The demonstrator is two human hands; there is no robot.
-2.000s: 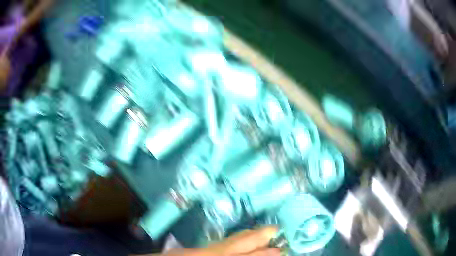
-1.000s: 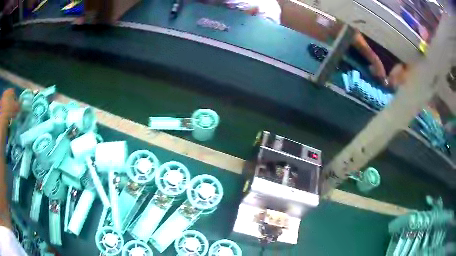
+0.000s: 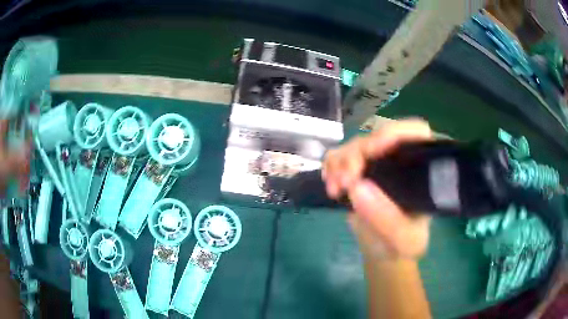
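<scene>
My right hand (image 3: 383,187) grips a thick black electric screwdriver (image 3: 458,177) with a pale label. The driver lies almost level, and its dark front end points left to the pick-up plate (image 3: 240,171) of the silver-white screw feeder (image 3: 286,124). Whether the bit touches a screw is too blurred to tell. My left hand (image 3: 11,165) is blurred and cut off by the left edge. It holds a turquoise fan body (image 3: 30,71), whose head looks large and raised above the bench; its handle is mostly hidden or blurred.
Several open-handled fans (image 3: 171,137) with circuit boards lie in rows on the green bench (image 3: 311,268) at left. More fans (image 3: 520,249) lie at right. A worn metal post (image 3: 411,56) stands behind the feeder, near the conveyor's pale edge strip (image 3: 149,87). A dark cable curves at right.
The view has swung right and closer to the feeder. My right hand with the screwdriver has come into view at the pick-up plate. The raised fan body now shows at the left edge.
</scene>
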